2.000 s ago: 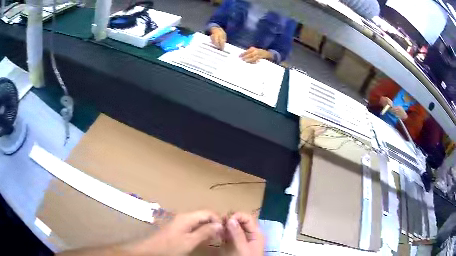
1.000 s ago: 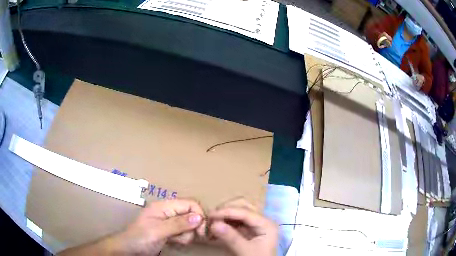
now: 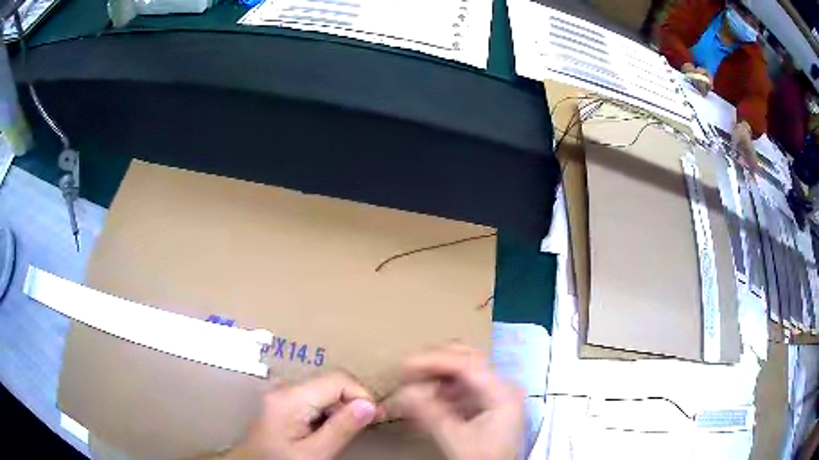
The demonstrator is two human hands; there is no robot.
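Note:
My left hand [image 3: 319, 418] is at the lower middle over the cardboard work sheet [image 3: 233, 234], thumb and forefinger pinched on a thin dark cord. My right hand [image 3: 462, 404] is just right of it, blurred; whether it grips the cord cannot be told. A white strip [image 3: 153, 328] lies flat on the left of the sheet, its notched end with tabs [image 3: 260, 346] beside a blue stamp. A loose dark cord [image 3: 431, 249] lies near the sheet's right edge. Most of the cord at my fingers is hidden or too thin to see.
A dark belt [image 3: 296, 117] runs behind the sheet. White layout sheets [image 3: 386, 27] lie beyond it. A stack of boards [image 3: 642, 243] with curled cords and white strips [image 3: 705, 260] is at right. A thin metal tool [image 3: 70, 180] stands at left. A person [image 3: 723, 54] sits far right.
The view has tilted down from the first frame. My hands have stayed close together at the cord; my right hand has moved slightly away from my left and is blurred. The strip still lies on the sheet.

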